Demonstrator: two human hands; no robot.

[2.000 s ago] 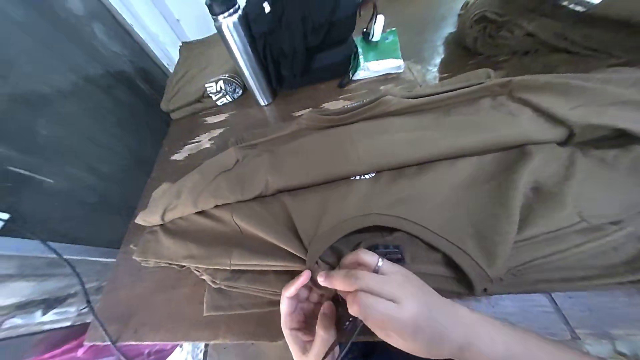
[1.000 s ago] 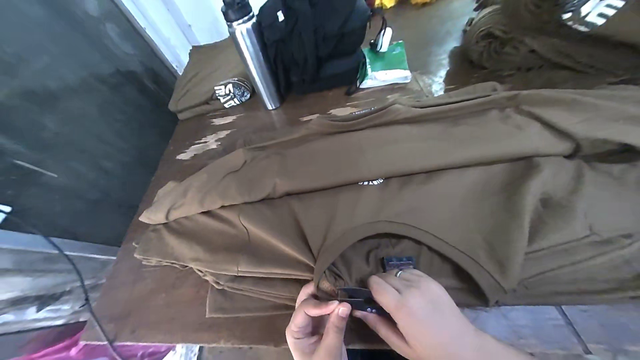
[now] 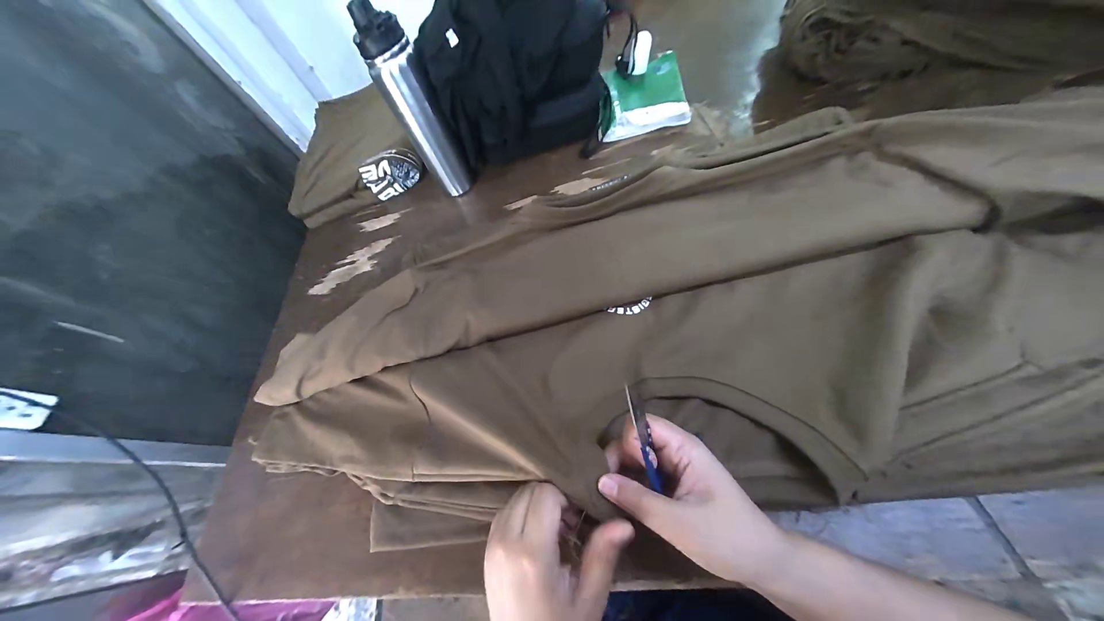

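Note:
A brown knitted garment (image 3: 535,414) with a round ribbed neckline (image 3: 759,401) lies over a stack of similar brown fabric on the wooden table. My right hand (image 3: 690,500) is at the left part of the neckline, holding small blue-handled thread snips (image 3: 642,435), blades pointing up, with thumb and fingers also at the collar fabric. Close by on the left, my left hand (image 3: 543,552) rests at the garment's near edge, its fingers curled and its thumb apart; whether cloth is pinched in it is hidden. White round lettering (image 3: 630,305) shows partly from under a fold.
Behind the garment stand a steel bottle (image 3: 423,116) and a black bag (image 3: 517,78), with a green and white packet (image 3: 647,99) beside them. Folded brown fabric (image 3: 345,147) lies at the back left, more (image 3: 862,43) at the back right. A cable (image 3: 164,500) hangs at left.
My hands were close together at the neckline and have moved apart. The snips, held low between them one second ago, now point upward in my right hand. My left thumb has spread from its fingers.

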